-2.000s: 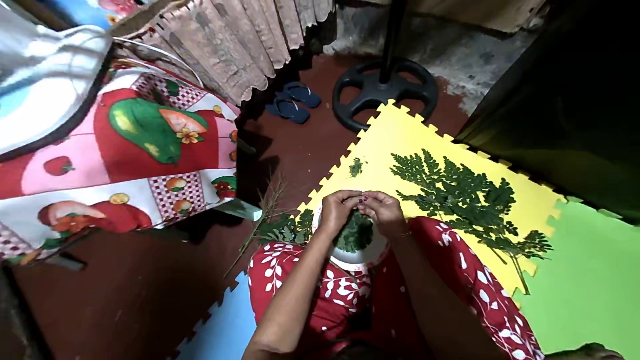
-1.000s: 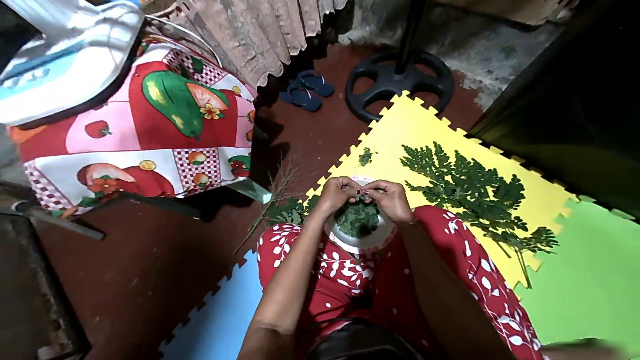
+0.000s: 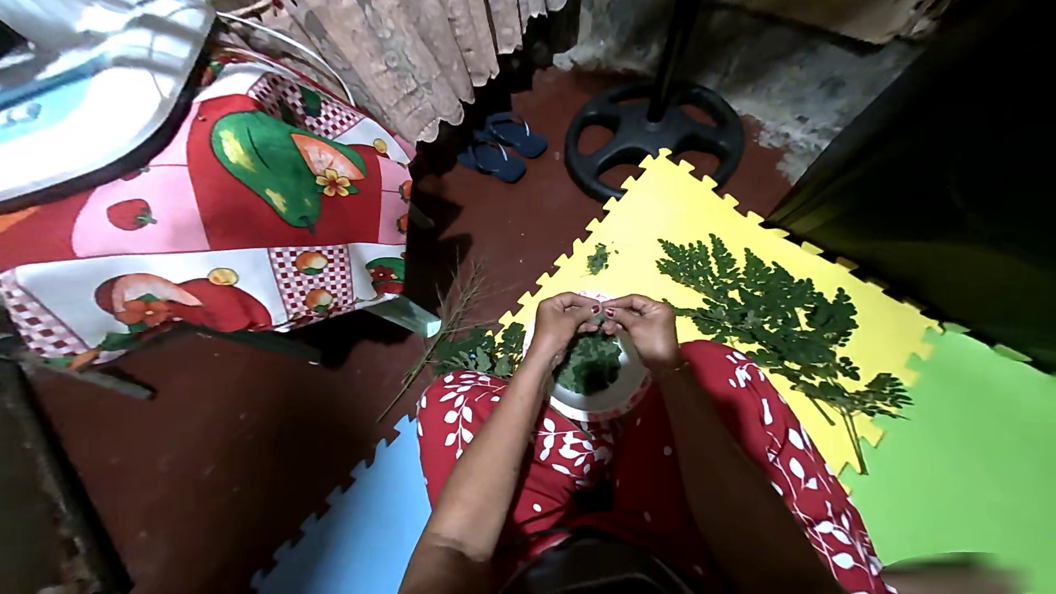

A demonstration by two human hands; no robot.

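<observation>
A white bowl [image 3: 615,404] with a patterned rim rests between my legs and holds a heap of small green leaves [image 3: 590,363]. Above its far side, my left hand [image 3: 565,322] and my right hand [image 3: 648,326] meet, fingertips pinched together on a small green leafy piece, mostly hidden by the fingers. Leafy green branches [image 3: 759,313] lie on the yellow foam mat [image 3: 660,206] to the right. More leafy sprigs [image 3: 487,351] lie left of the bowl, beside bare stems [image 3: 437,338]. A few loose leaves [image 3: 599,259] are on the mat beyond my hands.
A table with a fruit-print cloth [image 3: 305,223] stands at the left. Blue flip-flops [image 3: 503,148] and a black round stand base [image 3: 656,136] are on the red floor ahead. A blue mat [image 3: 355,520] lies front left, a green mat [image 3: 982,462] at right. Dark fabric hangs at far right.
The two hands stay together over the bowl, with small shifts of the fingers. The heap of leaves shows more plainly than two seconds ago.
</observation>
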